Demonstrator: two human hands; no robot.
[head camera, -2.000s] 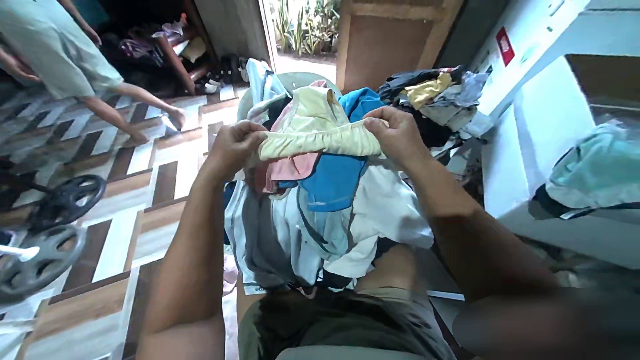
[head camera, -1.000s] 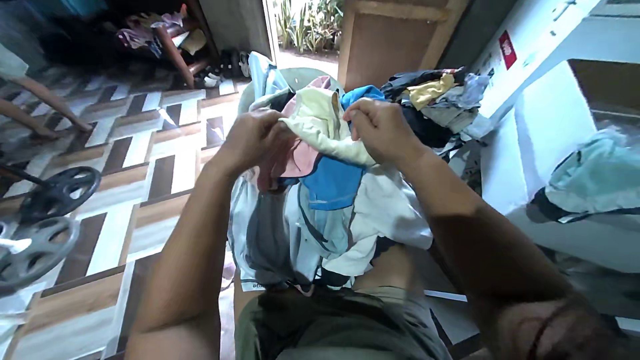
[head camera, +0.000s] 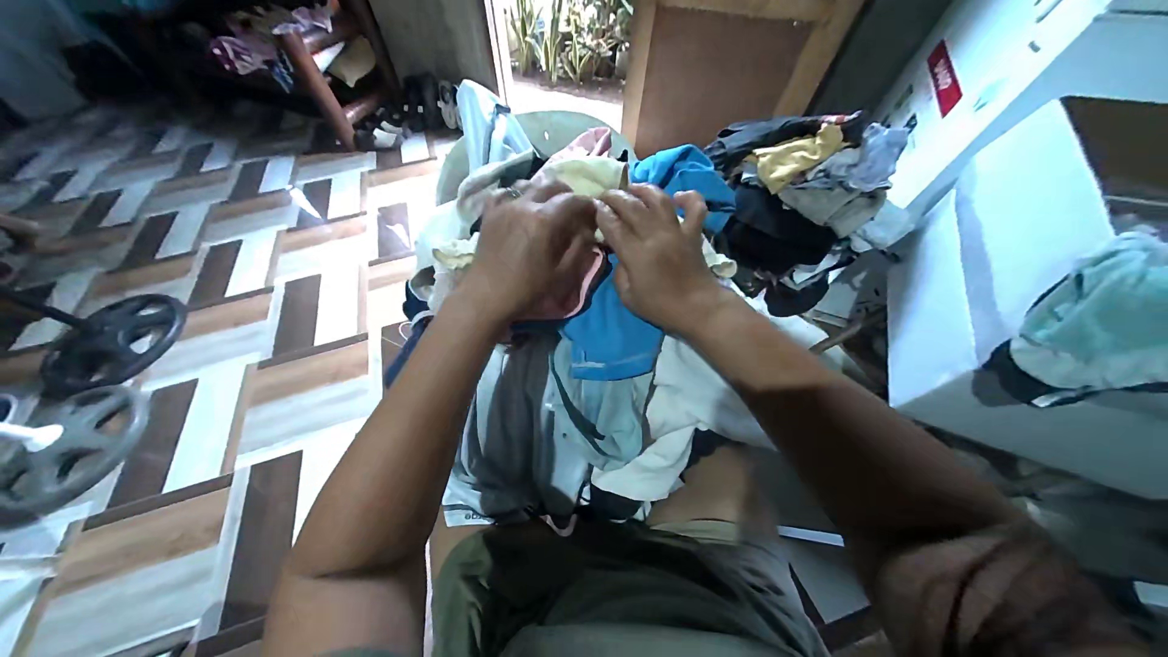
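My left hand (head camera: 531, 239) and my right hand (head camera: 652, 246) meet over a heap of clothes, their fingers closed on a pale yellow garment (head camera: 589, 175). Part of that garment is hidden behind the hands. Beneath them lie a pink cloth (head camera: 564, 294) and a blue garment (head camera: 613, 333). Grey clothing (head camera: 525, 420) and white clothing (head camera: 698, 388) hang down over the lap. Another bright blue cloth (head camera: 686, 178) lies just beyond the right hand. The heap rests against a pale green round tub (head camera: 566, 126).
Right of the heap is a second pile of clothes with a yellow cloth (head camera: 798, 157) on it. A white box (head camera: 1004, 237) stands at the right, near a mint-green cloth (head camera: 1100, 315). Weight plates (head camera: 114, 342) lie on the left, and a wooden door (head camera: 725, 73) is ahead.
My hands have come together from a wider hold, and the pale yellow garment, stretched between them before, is now bunched. The person walking at the left has gone out of view.
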